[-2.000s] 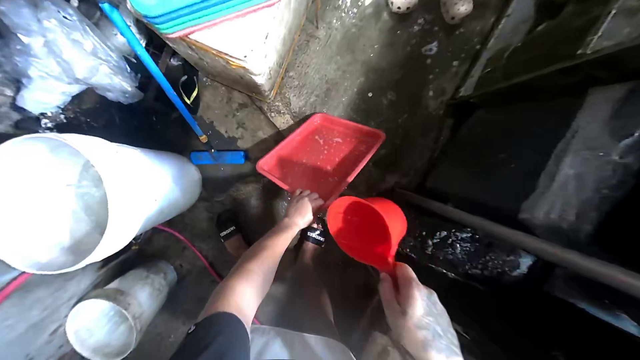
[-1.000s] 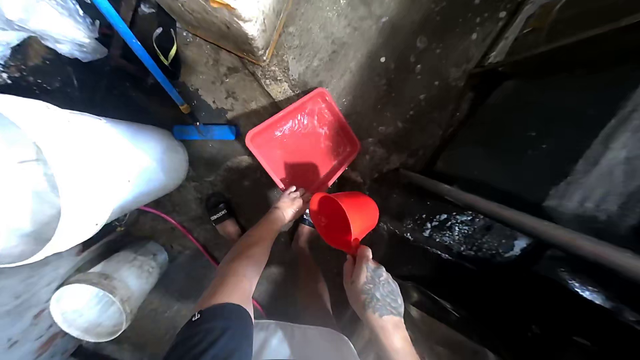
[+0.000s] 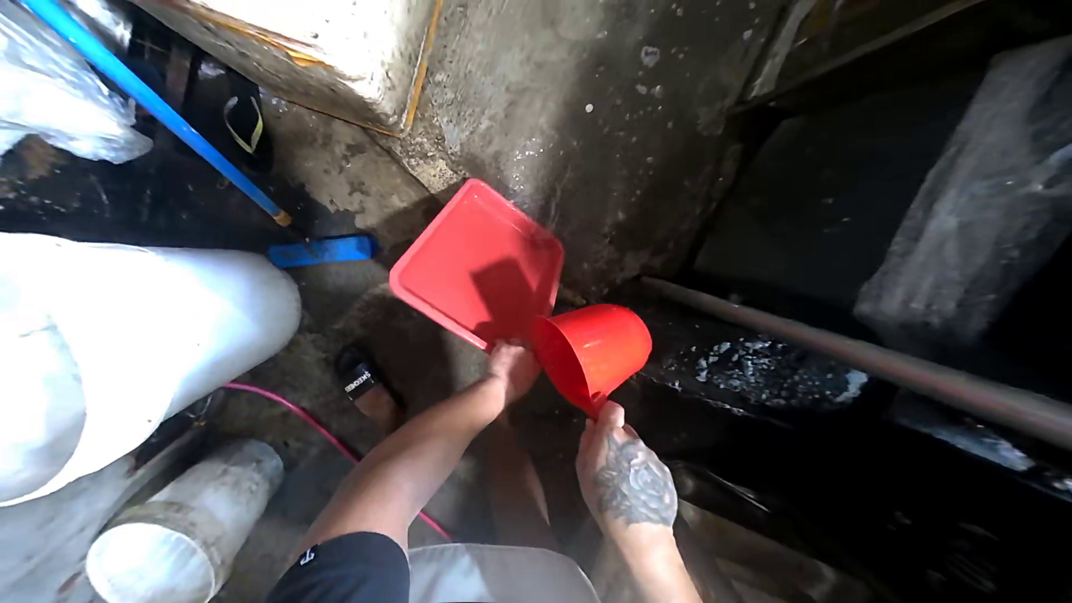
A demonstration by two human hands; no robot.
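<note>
My left hand [image 3: 512, 368] grips the near edge of a red plastic tray [image 3: 469, 260], which is tilted above the concrete floor. The tray's inside looks wet, and a shadow falls across it. In my right hand [image 3: 624, 469] is the handle of a red plastic dipper [image 3: 599, 347]. The dipper lies on its side with its mouth toward the left, close beside the tray's right corner; whether they touch, I cannot tell. No liquid shows clearly in the dipper.
A large white plastic barrel [image 3: 201, 318] and a smaller white bucket [image 3: 193, 519] are at the left. A blue-handled floor brush [image 3: 322, 250] lies ahead of them, and a pink hose [image 3: 301, 414] crosses the floor. A pipe [image 3: 837, 343] runs along the right. A foam box [image 3: 335, 50] stands ahead.
The tray has turned in my left hand. Water that showed on its surface a second ago is less visible. My right hand still holds the dipper beside it.
</note>
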